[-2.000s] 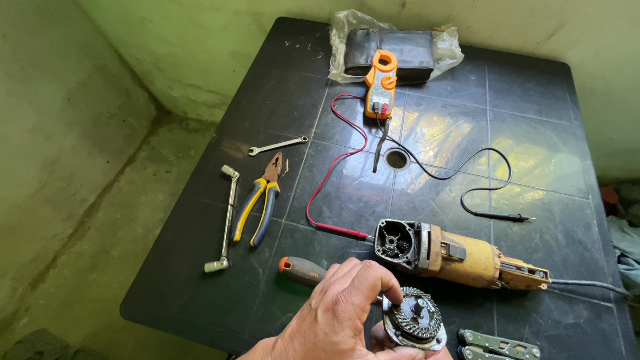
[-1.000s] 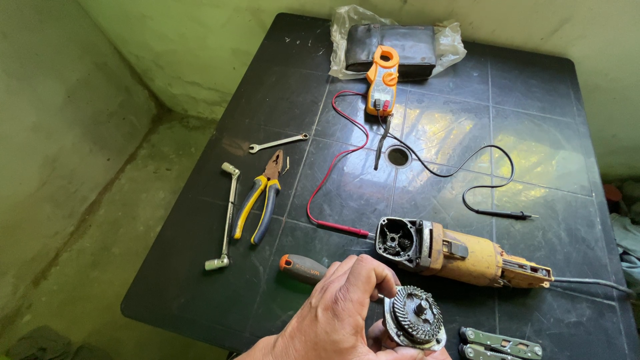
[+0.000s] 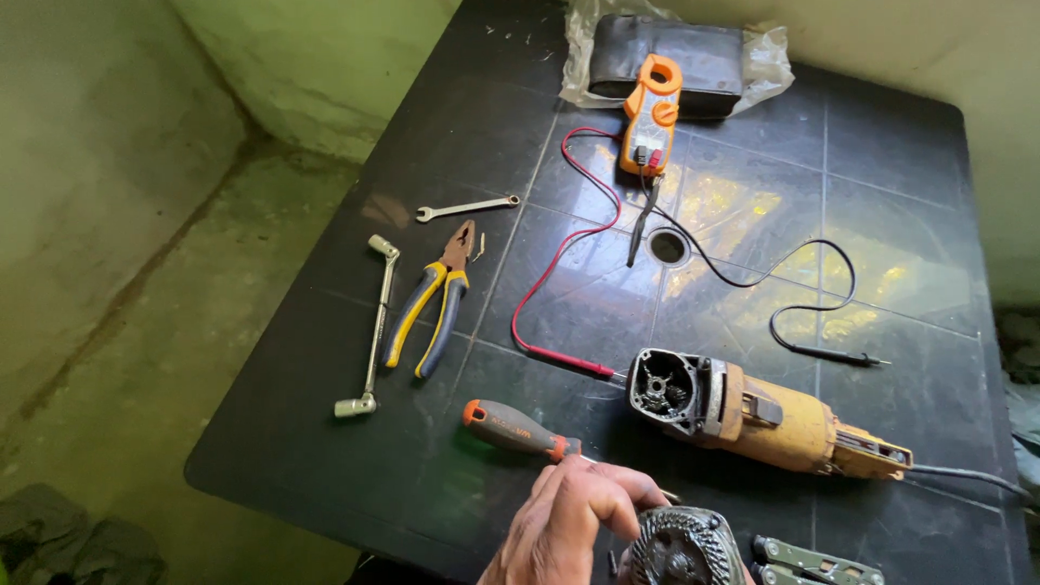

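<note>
My left hand (image 3: 569,520) has its fingers at the upper left edge of a greasy bevel gear on its metal flange (image 3: 682,544), low in the view. Only small bits of my right hand (image 3: 624,565) show beneath the flange, which rests in it. A screwdriver with a grey and orange handle (image 3: 512,426) lies just beyond my left hand. The yellow angle grinder body (image 3: 780,418), its gear housing (image 3: 662,386) uncovered and greasy inside, lies on the black table behind the gear. A green folded multi-tool (image 3: 812,561) is to the right of the gear.
Combination pliers (image 3: 431,309), a combination wrench (image 3: 467,209) and a swivel socket wrench (image 3: 378,333) lie at the left. An orange clamp meter (image 3: 650,118) leans on a black case (image 3: 670,61); its red lead (image 3: 561,252) and black lead (image 3: 756,284) cross the table near a round hole (image 3: 668,246).
The gear and flange have tilted and moved slightly lower, so the gear's toothed face is seen from another angle. My left hand remains beside them.
</note>
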